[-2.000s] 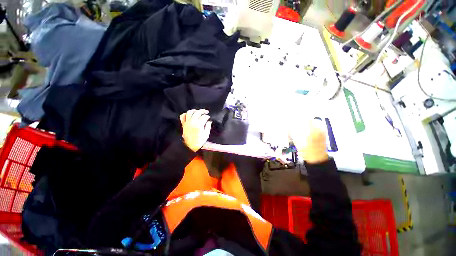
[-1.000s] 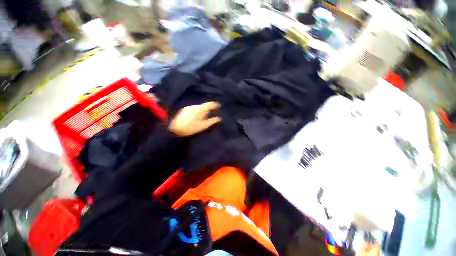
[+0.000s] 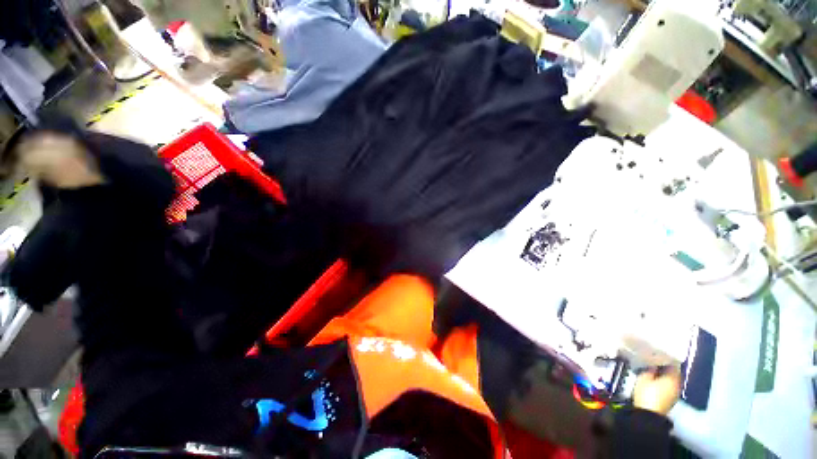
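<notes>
A large black cloth garment (image 3: 421,143) lies spread from the machine's left side down toward my lap. My left hand (image 3: 63,161) is raised at the far left, blurred, with dark cloth or sleeve around it; whether it holds anything cannot be told. My right hand (image 3: 657,388) rests at the near end of the white sewing machine (image 3: 618,251), beside its dark panel (image 3: 699,368); its fingers are unclear. The black cloth is apart from my right hand.
A red basket (image 3: 237,168) stands at left, partly covered by dark cloth. Grey-blue cloth (image 3: 313,67) lies behind the black garment. A beige machine housing (image 3: 658,67) stands at the back right. Coloured wires (image 3: 587,391) show at the machine's near edge.
The view has turned left. My left hand has moved from the black cloth out to the far left. The black cloth lies smoother and away from the needle area. My right hand remains by the machine.
</notes>
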